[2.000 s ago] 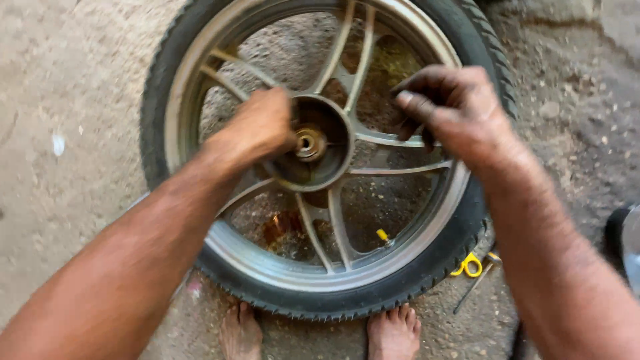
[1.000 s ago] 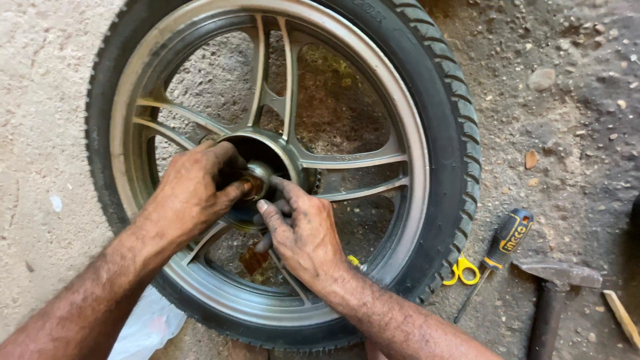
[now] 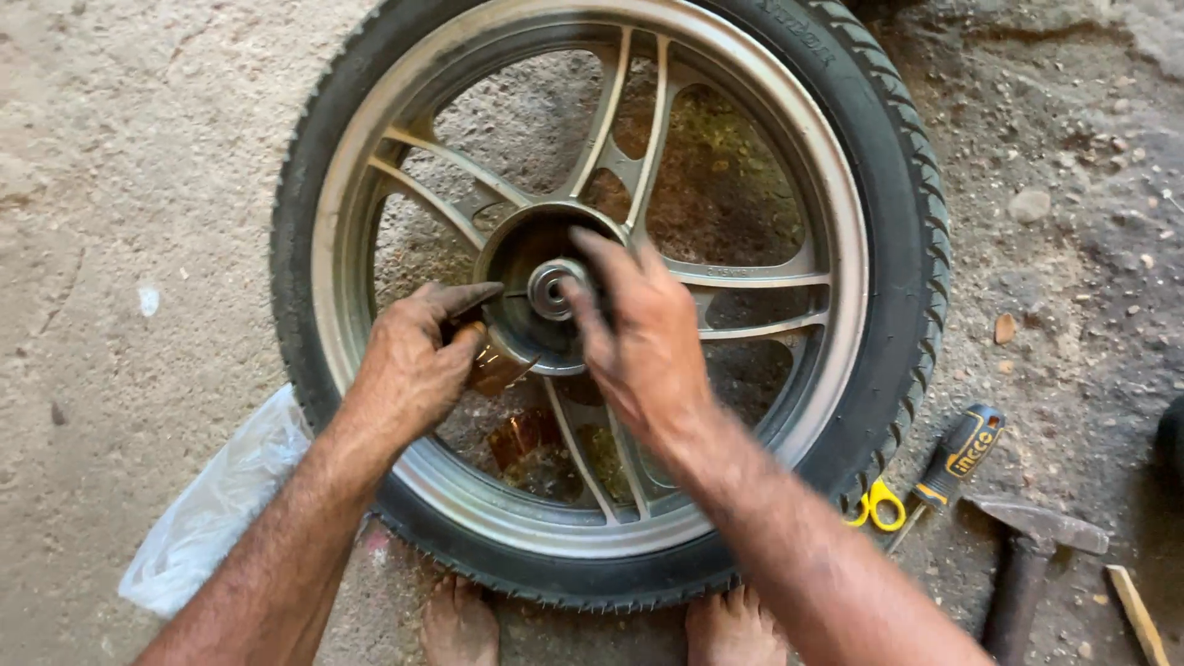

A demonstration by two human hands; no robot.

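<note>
A cast-alloy motorcycle wheel (image 3: 592,546) with a black rubber tyre (image 3: 319,356) lies flat on the ground. In its open hub (image 3: 518,227) sits a metal ring bearing (image 3: 555,289). My left hand (image 3: 416,351) is at the hub's left edge and holds a piece of amber, translucent film (image 3: 498,365) between thumb and fingers. My right hand (image 3: 643,333) is over the right side of the hub, somewhat blurred, with its fingers apart and the thumb near the bearing. Another amber piece (image 3: 525,439) is seen between the lower spokes.
To the lower right lie yellow-handled scissors (image 3: 886,505), an Ingco screwdriver (image 3: 962,453), a hammer (image 3: 1041,527) and a wooden stick (image 3: 1136,610). A clear plastic bag (image 3: 222,499) is at the lower left, partly beside the tyre. Bare feet are at the wheel's near edge.
A second ago both hands were together over the hub centre; now they are apart, the left at its left edge with amber film, the right to the right. The bearing is uncovered.
</note>
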